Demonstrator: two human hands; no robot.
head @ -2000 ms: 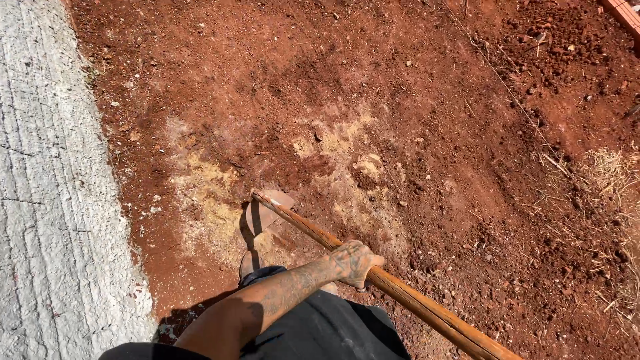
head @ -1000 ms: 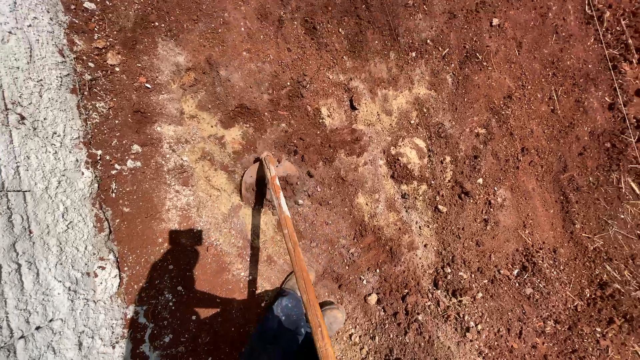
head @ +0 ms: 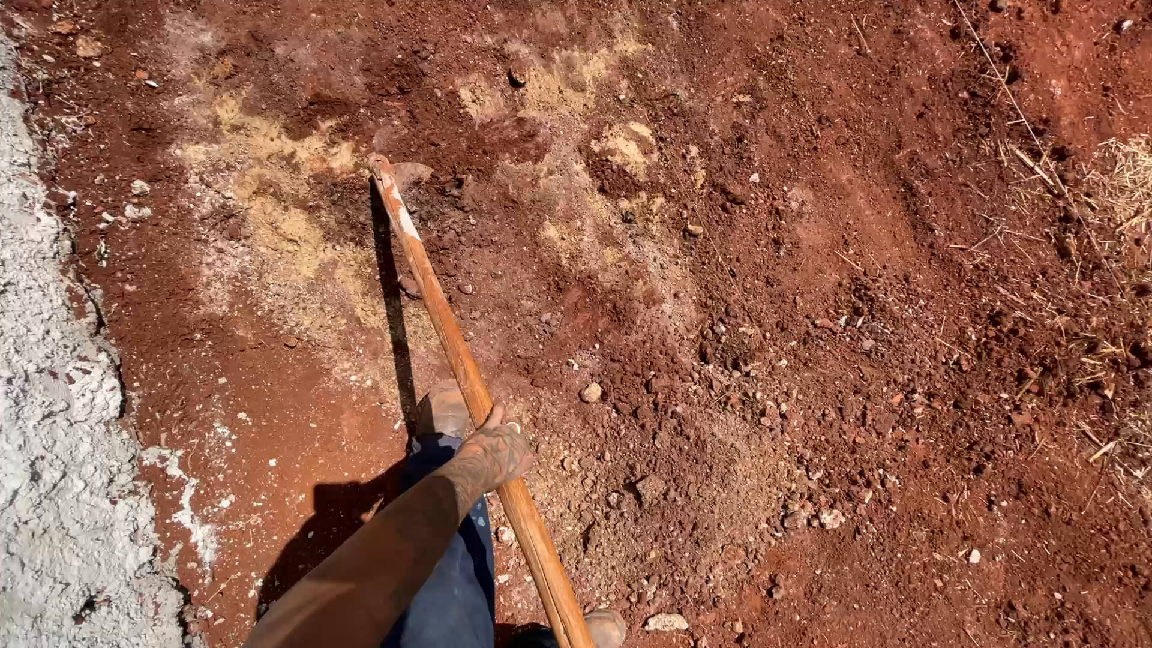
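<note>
My left hand [head: 495, 453], at the end of a tattooed forearm, grips a long wooden handle [head: 441, 310] near the lower middle of the view. The handle slants from the bottom edge up to the left. At its far end, a rounded hoe blade [head: 411, 174] shows partly against the red soil, mostly hidden by dirt and the handle's tip. White marks are on the handle near that end. My right hand is out of view.
Red soil [head: 810, 270] with yellowish sandy patches [head: 279, 207] and small stones surrounds the tool. A rough concrete strip [head: 63, 468] runs along the left. Dry straw [head: 1125, 184] lies at the right. My boots [head: 445, 409] stand beside the handle.
My left hand, out of view one second ago, is back in view on the handle. The handle now slants more to the left than a second ago.
</note>
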